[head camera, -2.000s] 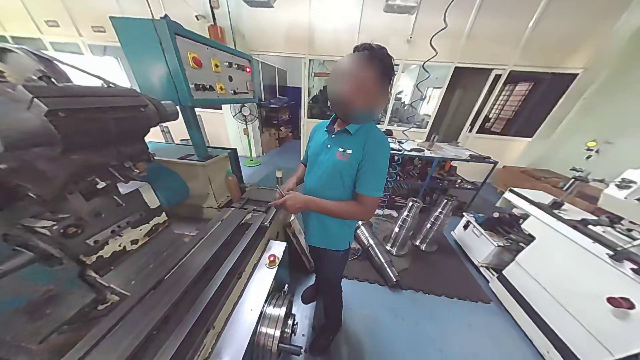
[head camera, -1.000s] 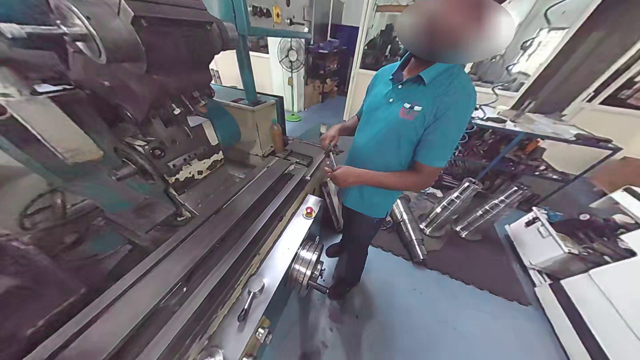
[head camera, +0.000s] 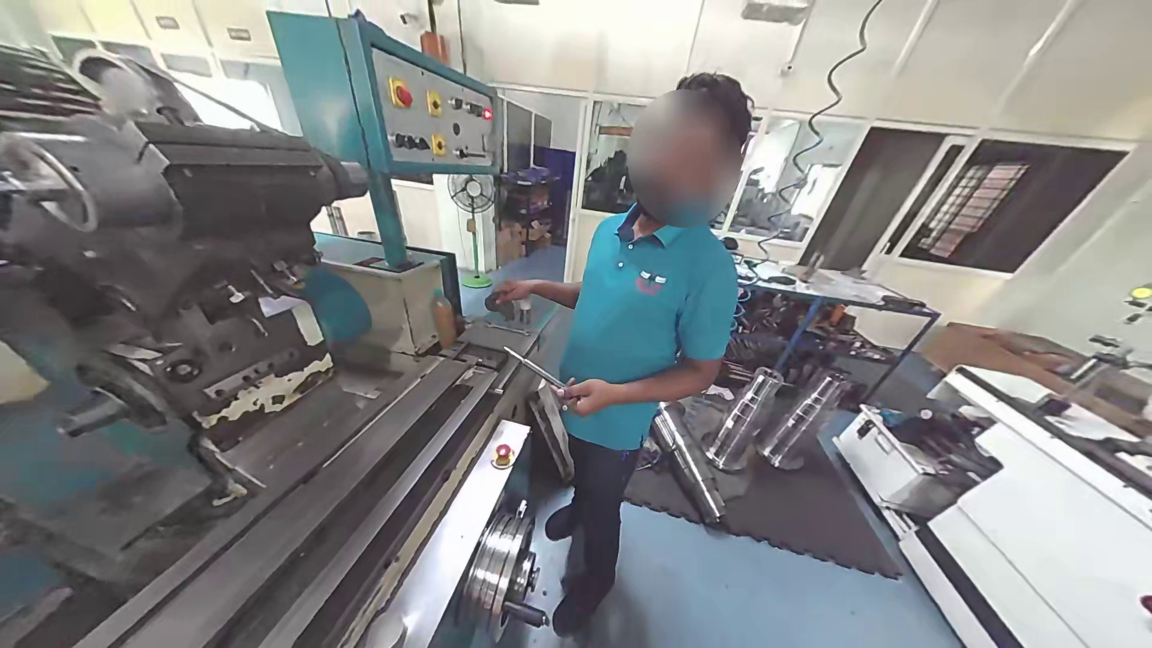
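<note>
Neither my left hand nor my right hand shows in the head view. A co-worker (head camera: 657, 333) in a teal polo shirt stands facing me beyond the bed of a large machine tool. One of the co-worker's hands holds a thin metal rod-like tool (head camera: 537, 367), tilted over the machine's edge. Their other hand reaches to small items (head camera: 508, 308) at the far end of the machine; what it touches is too small to tell. Long steel guideways (head camera: 360, 459) run from the near left toward the co-worker.
A control panel (head camera: 441, 112) hangs above the machine's far end. A red stop button (head camera: 503, 455) and a handwheel (head camera: 499, 567) sit on the machine's front. Metal spindles (head camera: 742, 418) lie on a dark mat behind the co-worker. A white machine (head camera: 1035, 531) stands at right.
The co-worker's hands, together a second ago, are now apart, one reaching toward the machine's far end. The view has swung up and back.
</note>
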